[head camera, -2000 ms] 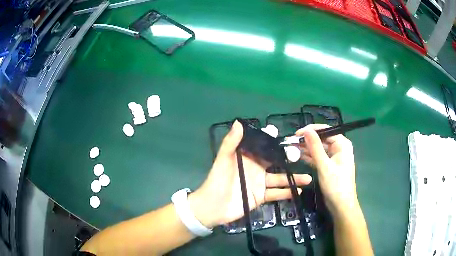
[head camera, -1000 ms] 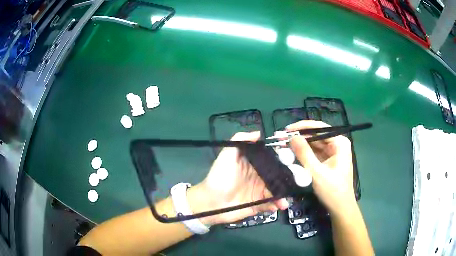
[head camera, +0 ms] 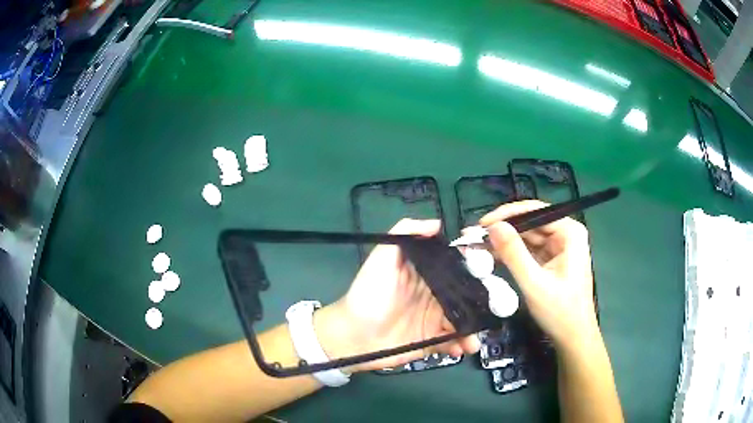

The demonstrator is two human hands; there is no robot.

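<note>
My left hand (head camera: pixel 388 297), with a white band (head camera: pixel 306 339) on the wrist, holds a black phone middle frame (head camera: pixel 248 310) by its solid right end, the open window reaching left over my wrist. My right hand (head camera: pixel 541 264) holds dark tweezers (head camera: pixel 565 212) with pale tips, which are at the upper edge of that solid end. White finger cots show on my right fingers. Whether the tips touch the frame or hold a part is too small to tell. Several more black frames (head camera: pixel 396 183) lie on the mat behind and below my hands, partly hidden.
Loose white discs (head camera: pixel 161 263) and white rolls (head camera: pixel 257 154) lie on the green mat (head camera: pixel 305 107) at left. A red tray (head camera: pixel 652 33) stands at the far right. A single frame (head camera: pixel 712 149) lies at right, above a white sheet-like tray (head camera: pixel 718 314). Metal rails (head camera: pixel 91 91) run along the left.
The held frame has turned from pointing down to lying out leftward. The far frame at upper left has slid mostly out of view, and one has come in at right. The tweezers stay at the solid end.
</note>
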